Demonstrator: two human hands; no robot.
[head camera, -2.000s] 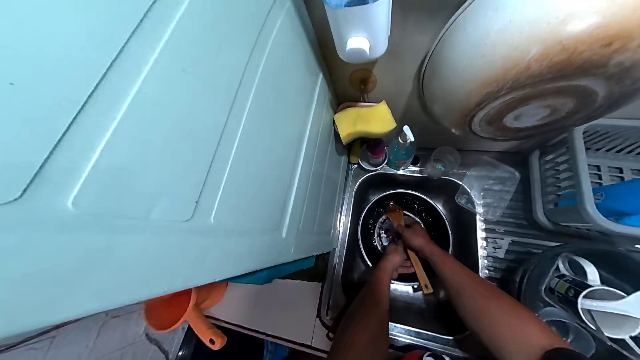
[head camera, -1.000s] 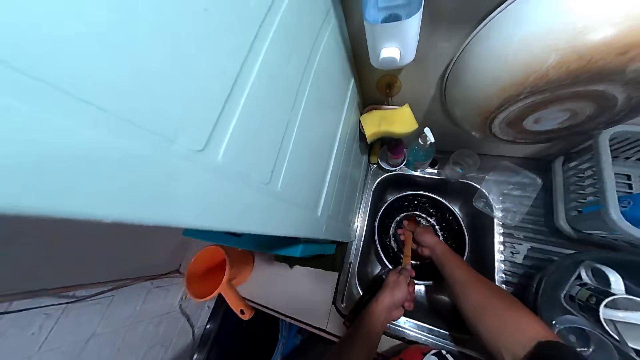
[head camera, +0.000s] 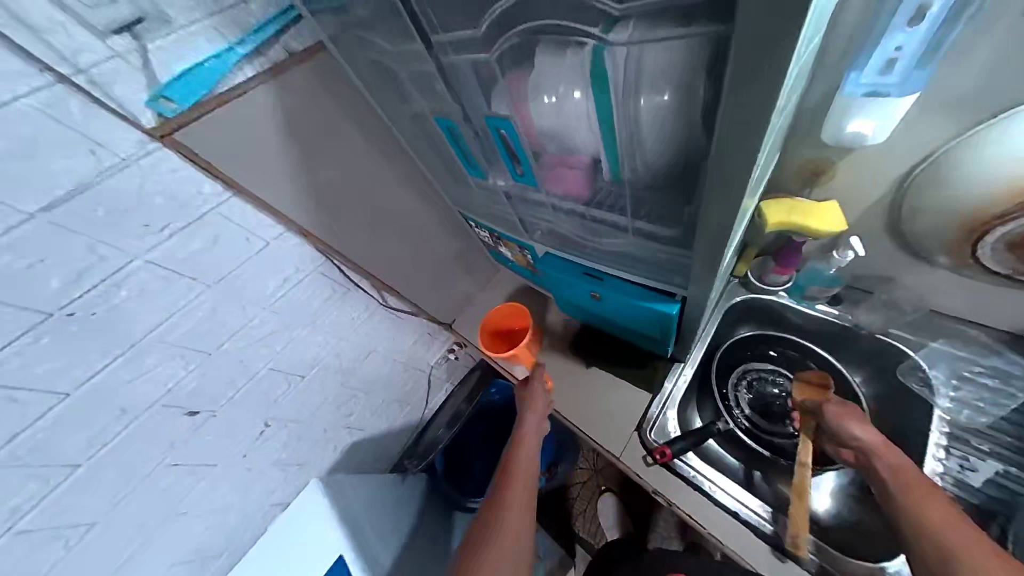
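Note:
My left hand (head camera: 534, 398) grips the handle of an orange plastic dipper (head camera: 507, 331) over the edge of the counter, left of the sink. Part of the handle is hidden by my fingers. In my right hand (head camera: 836, 428) is a wooden spatula (head camera: 802, 488), its broad end up and its handle slanting down over the pan. A dark frying pan (head camera: 744, 436) lies in the steel sink (head camera: 692, 328) with some liquid inside; its black handle with a red tip rests across the sink's left rim.
A blue bucket (head camera: 480, 448) stands below the counter. Behind the dipper is a dish cabinet with a teal drawer (head camera: 612, 300). Beyond the sink are a yellow sponge (head camera: 802, 216), a pump bottle (head camera: 824, 272) and a clear plastic container (head camera: 964, 376). A large round lid (head camera: 952, 192) leans at right.
My left hand has left the sink and taken hold of the orange dipper, which stood on the counter. The spatula remains in my right hand over the pan. The view has swung left.

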